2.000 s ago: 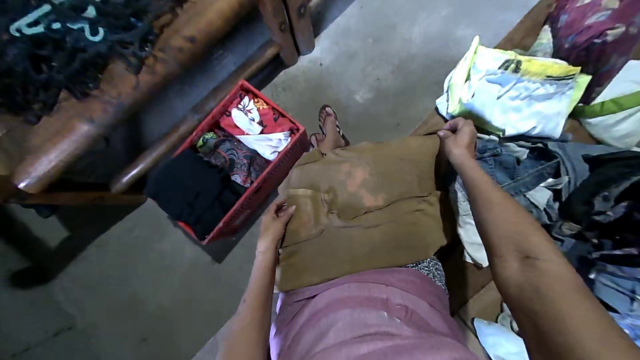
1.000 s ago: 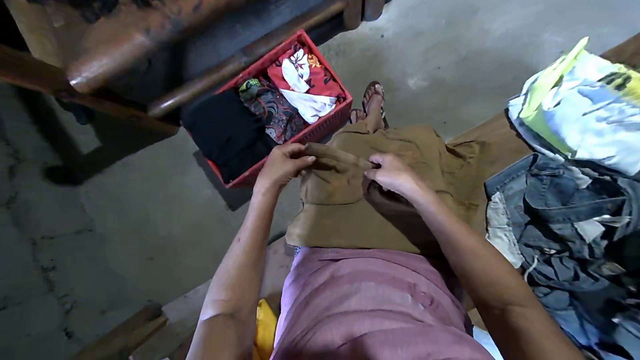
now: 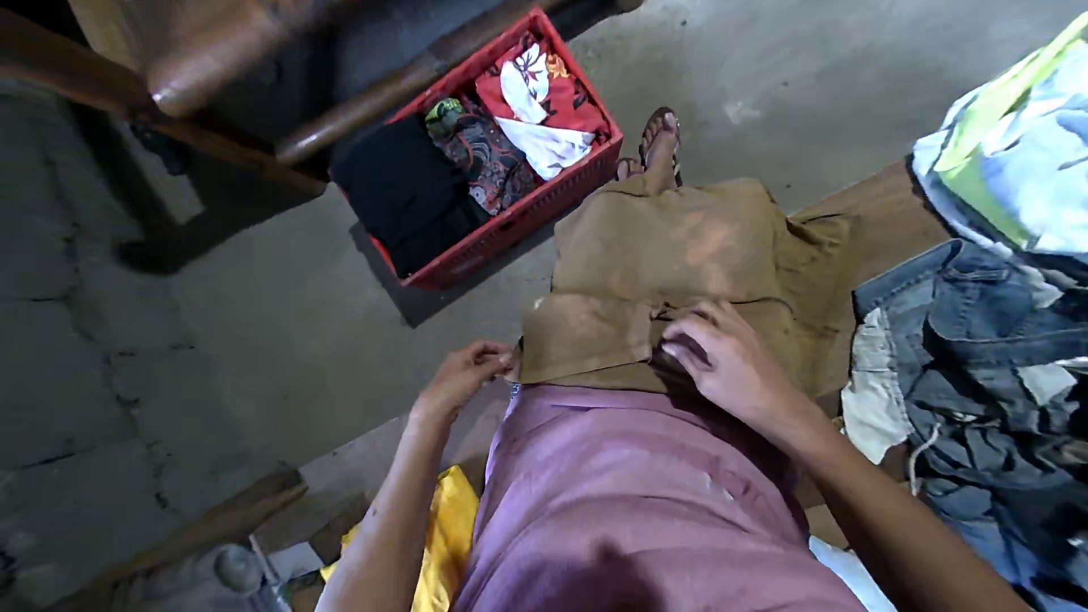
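Observation:
A brown cloth garment (image 3: 671,246) lies spread over my lap, with a faded orange patch near its middle and one part folded over nearest my waist. My left hand (image 3: 472,370) is at the garment's left edge, its thumb and fingertips together at the corner of the folded part; whether cloth is between them is hard to tell. My right hand (image 3: 722,357) rests on the garment at the right end of the folded part, fingers curled at the cloth's edge, the fingertips partly in shadow.
A red plastic crate (image 3: 510,225) of folded clothes stands on the concrete floor beside a wooden bench (image 3: 365,110). Denim clothes (image 3: 986,314) lie heaped on the right, below a white and yellow-green bag (image 3: 1020,144). Yellow cloth (image 3: 446,535) is by my left forearm.
Both hands were close together on the raised brown cloth a second ago. They are now apart, nearer my waist, and part of the cloth lies folded flat.

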